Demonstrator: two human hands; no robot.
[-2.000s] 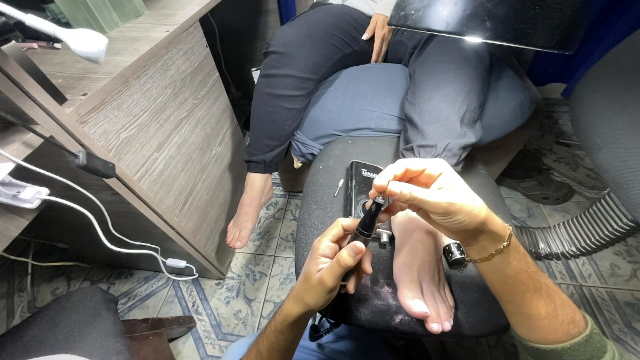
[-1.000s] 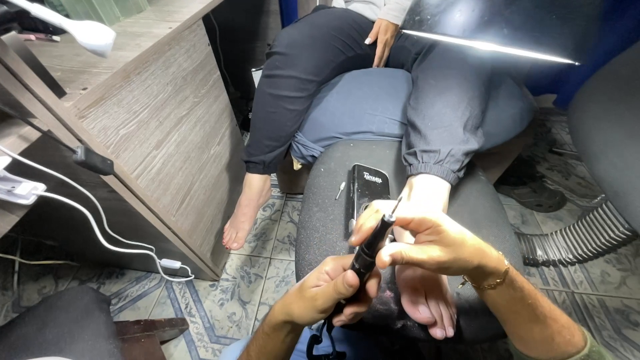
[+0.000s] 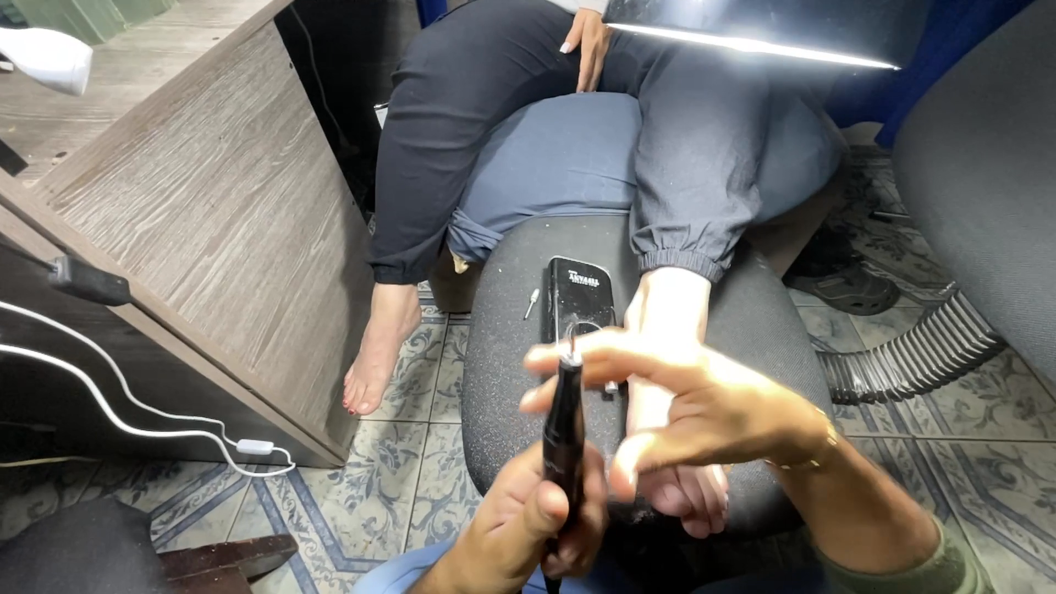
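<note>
My left hand (image 3: 536,511) grips a black rotary nail drill handpiece (image 3: 564,421), held upright with its metal tip up. My right hand (image 3: 693,404) is just beyond and to the right, fingers apart and stretched past the tip, holding nothing that shows. Behind it a person's bare foot (image 3: 701,495) rests on the dark seat cushion (image 3: 516,396), partly hidden by my hand. On the same seat lie a black drill control unit (image 3: 582,289) and, left of it, a small drill bit (image 3: 532,304).
The person's other bare foot (image 3: 381,351) stands near the wood-grain desk side (image 3: 206,190). White cables (image 3: 124,421) hang at the left. A ribbed flexible hose (image 3: 916,355) and a grey chair (image 3: 982,181) are at the right. A bright lit panel edge (image 3: 751,45) spans the upper right.
My right fingers have come away from the handpiece's tip and spread. The handpiece, tilted to the right before, now stands nearly upright in my left hand.
</note>
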